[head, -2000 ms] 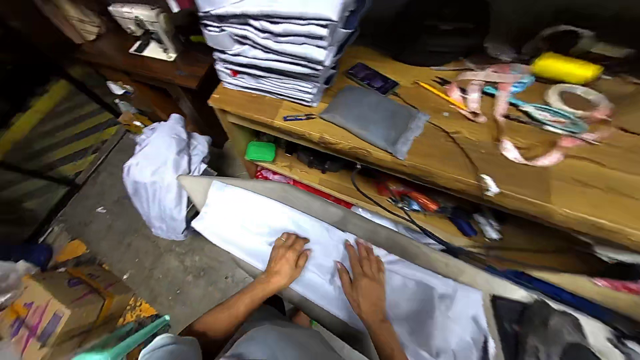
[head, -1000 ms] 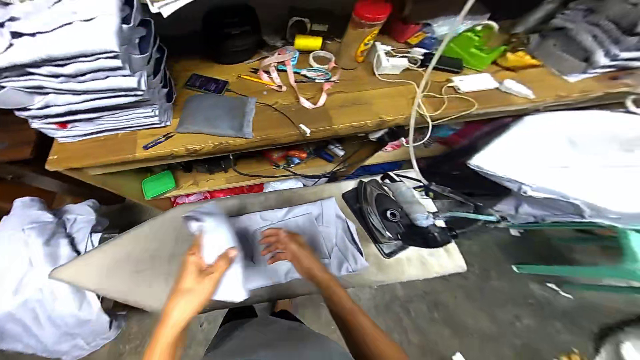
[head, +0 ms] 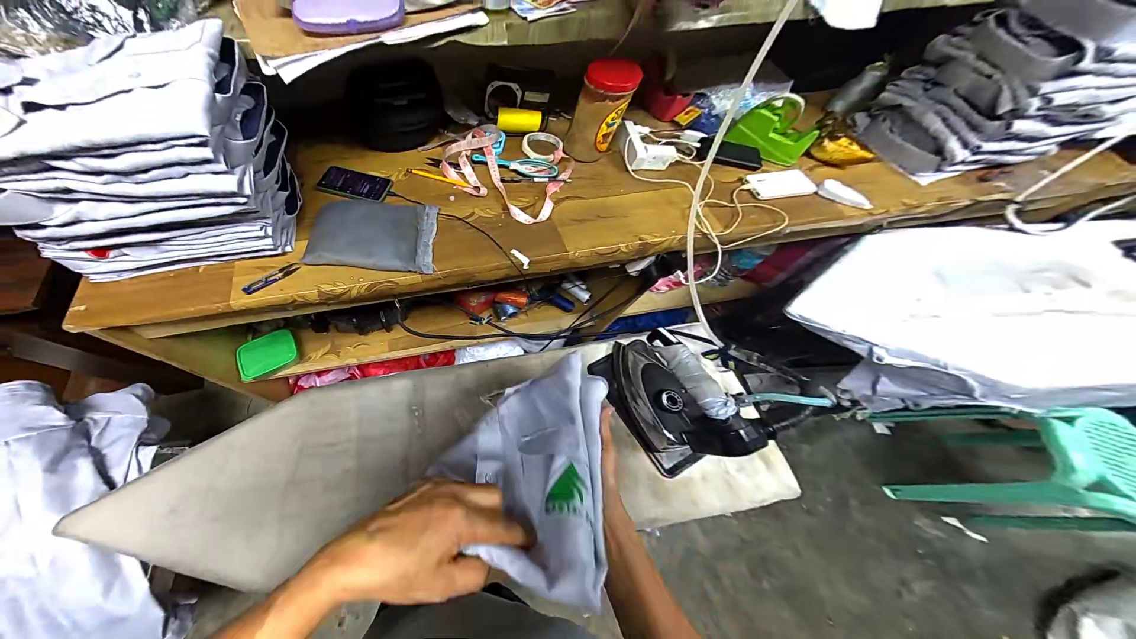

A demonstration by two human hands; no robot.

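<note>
A light grey-blue folded garment (head: 555, 470) with a green emblem is held up over the ironing board (head: 293, 461). My left hand (head: 426, 541) grips its lower left edge, fingers curled into the cloth. Behind its right edge is my right hand (head: 609, 453), mostly hidden by the fabric, supporting it from that side. Just right of the garment, a steam iron (head: 670, 399) with a wrapped handle rests on the board's wide end, its hose or cord running upward.
Behind the board, a wooden table (head: 586, 222) bears stacked folded garments (head: 133, 151), a phone (head: 355, 183), scissors (head: 524, 166), and a lidded jar (head: 605, 106). White cloth (head: 976, 302) lies at right above a green plastic chair (head: 1092, 461). More garments (head: 62, 515) hang or lie at left.
The garment lay partly flat on the board one second ago; now it is lifted, folded, between both hands. The view has swung considerably since two seconds ago.
</note>
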